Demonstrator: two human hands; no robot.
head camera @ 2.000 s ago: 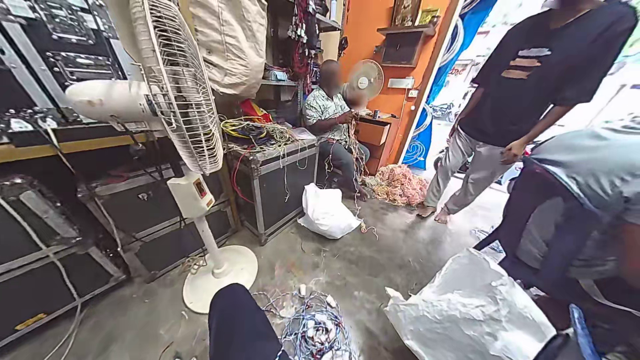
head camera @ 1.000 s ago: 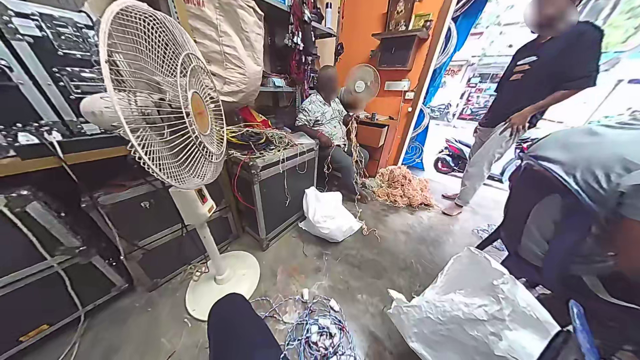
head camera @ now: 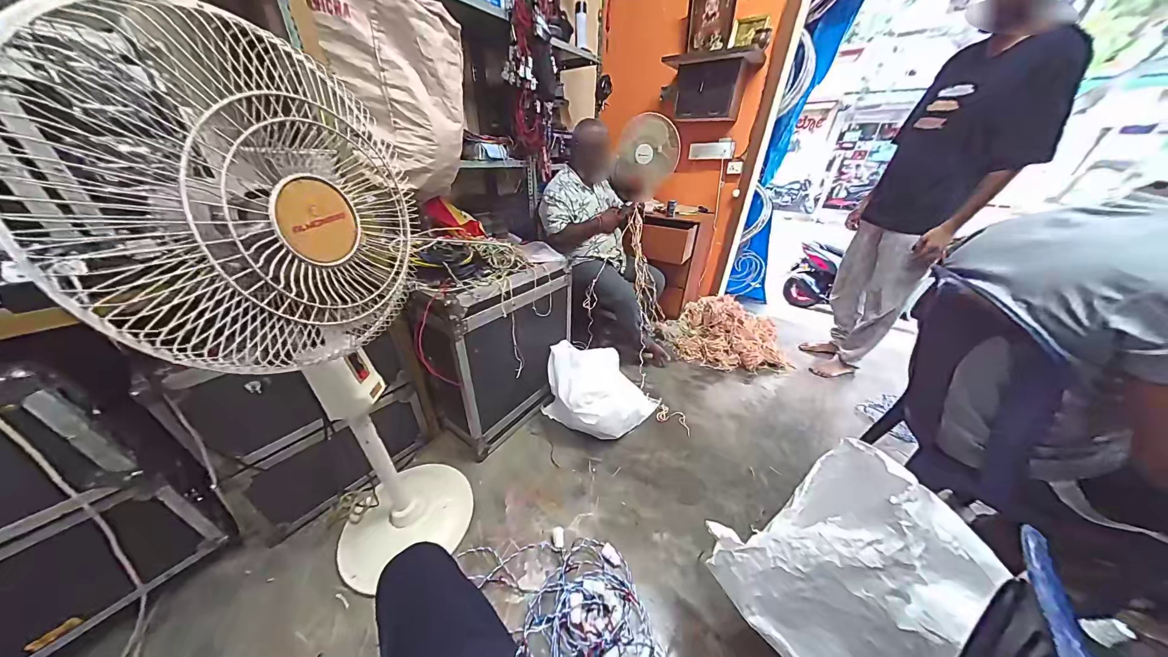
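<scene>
Neither of my hands shows in the head view. My knee in dark cloth rises at the bottom centre. Just right of it, a tangled heap of blue and white wires with small white connectors lies on the floor. A large white plastic sack is spread on the floor farther right. A smaller white bag stands farther back, near a black flight case with a metal frame. Thin wires are piled on that case. What my hands hold or touch is hidden.
A white pedestal fan stands close at left, before stacked black cases. A seated person handles strands beside a pinkish wire heap. Another person stands by the doorway; a third bends forward at right.
The fan head has turned to face more toward me. The standing person has shifted about near the doorway. The seated person still handles the strands.
</scene>
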